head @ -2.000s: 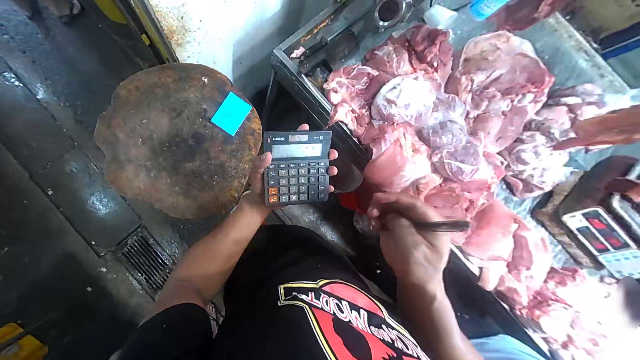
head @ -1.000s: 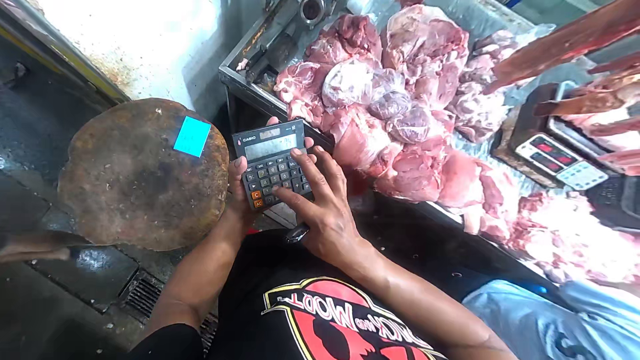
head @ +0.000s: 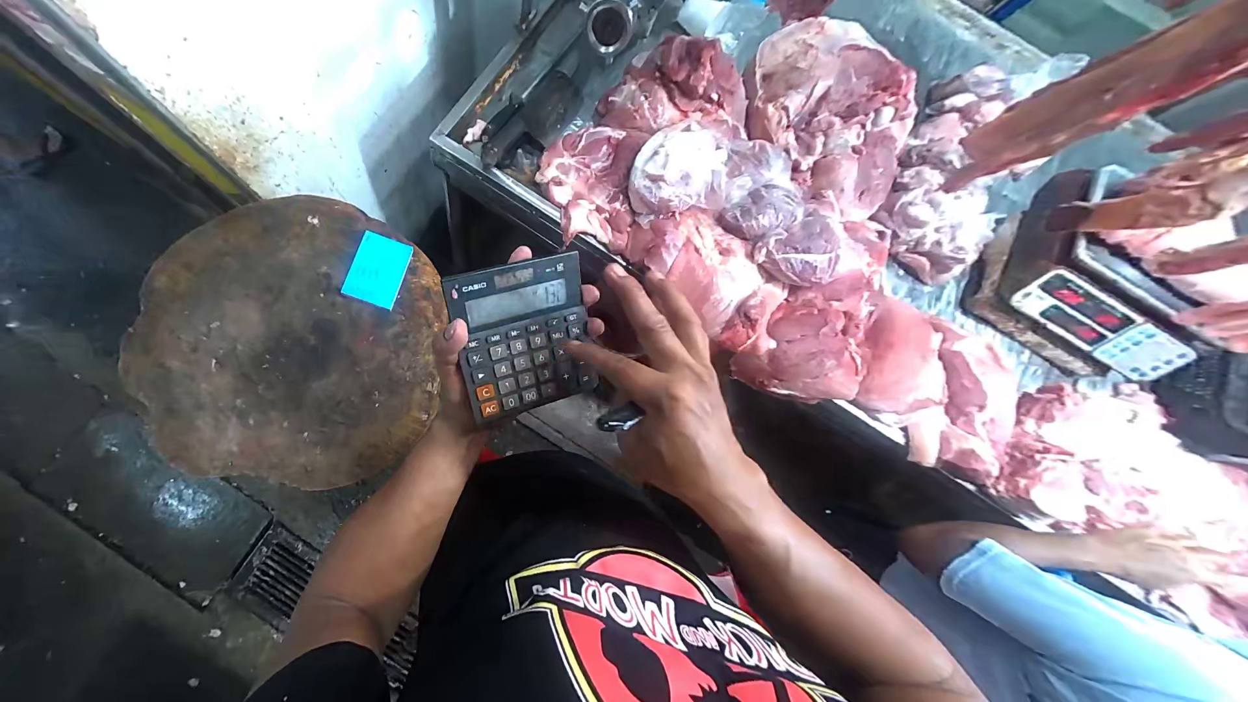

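A black Casio desktop calculator (head: 524,336) lies in my left hand (head: 458,390), whose fingers wrap its back and far edge with the thumb on its left side. Over its right side reaches my right hand (head: 673,390), index finger at the keys near the upper right. A dark object (head: 620,417), seemingly a handle end, shows under the right palm; the curled fingers appear to hold it, most of it hidden. To the left stands a round wooden chopping block (head: 283,351) with a blue paper note (head: 377,270) bearing writing on it.
Raw meat cuts (head: 799,341) and bagged meat (head: 682,166) cover a metal-edged counter (head: 497,185) ahead and right. A digital scale (head: 1102,322) stands at right, with meat strips (head: 1102,88) hanging above. At lower right, a person's arm in a light blue sleeve (head: 1053,614) reaches to the meat. A floor drain (head: 278,570) lies below left.
My right hand came from beside the meat onto the calculator's keys, and its index finger has since shifted toward the upper right keys. Another person's arm has come into view at lower right.
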